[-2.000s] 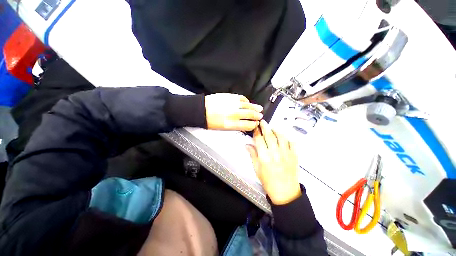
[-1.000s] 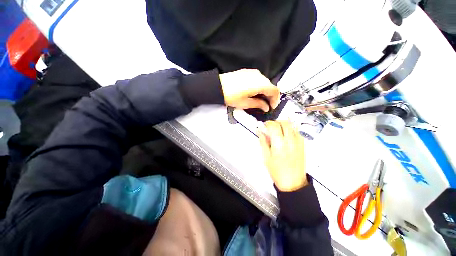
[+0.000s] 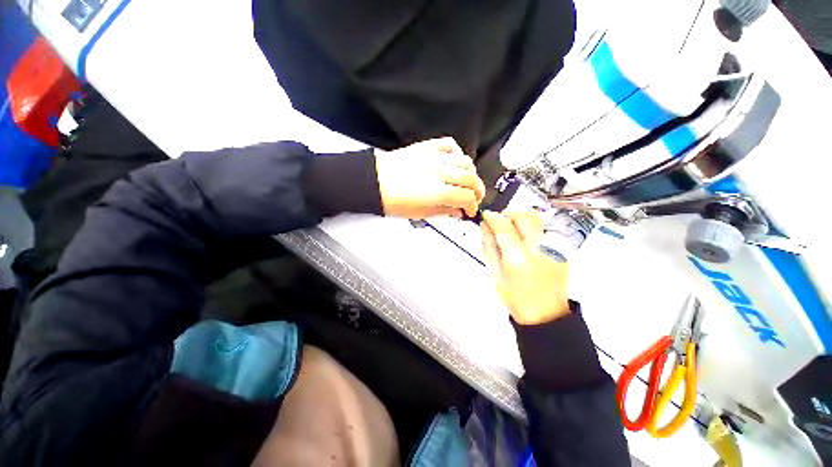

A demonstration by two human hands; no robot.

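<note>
A large black fabric piece (image 3: 410, 73) lies on the white table, and its narrow end reaches down beside the needle area. My left hand (image 3: 429, 178) comes from the left and pinches the black edge with its fingertips. My right hand (image 3: 527, 264) has its fingertips on the same edge, close to my left fingertips. The presser foot area (image 3: 538, 178) of the white sewing machine (image 3: 639, 100) is just right of the hands. The fingers hide most of the pinched edge.
Scissors with red and yellow handles (image 3: 659, 378) lie to the right of my right hand, with a small yellow tool (image 3: 723, 444) beyond them. The ruler-marked table edge (image 3: 392, 315) runs below my hands. A red object (image 3: 41, 91) is at the far left.
Since one second ago, my left hand has moved down and its fingers have closed in beside my right fingertips. My right hand has moved slightly up and right. The dark piece under the left hand is now mostly covered.
</note>
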